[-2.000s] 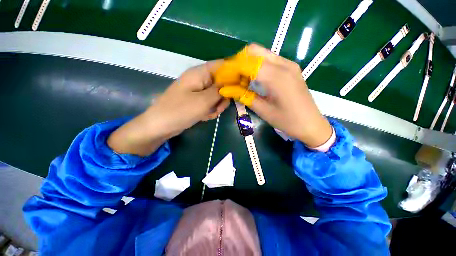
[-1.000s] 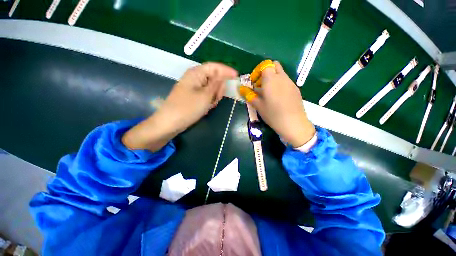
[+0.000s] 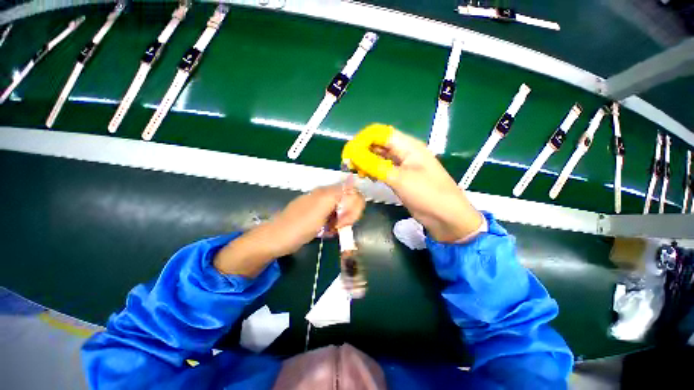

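A smartwatch (image 3: 351,263) with a pale strap hangs below my hands over the near bench, its lower end blurred. My left hand (image 3: 323,213), bare-fingered, pinches the strap near its upper part. My right hand (image 3: 396,164), with yellow finger cots on its fingertips, is closed around the strap's top end just above the left hand; a small metal glint shows at its fingertips. The exact grip of the right fingers is partly hidden by the cots.
A green conveyor belt (image 3: 251,84) carries several pale-strapped watches beyond a pale rail (image 3: 152,158). White scraps (image 3: 265,327) lie on the near bench, another white piece (image 3: 411,233) beside my right forearm. A plastic bag (image 3: 638,308) and a small brown box (image 3: 628,255) are at right.
The head view has shifted, showing more of the belt. My left hand has moved lower, below the right. The watch now hangs blurred. The pale piece between my fingers no longer shows there.
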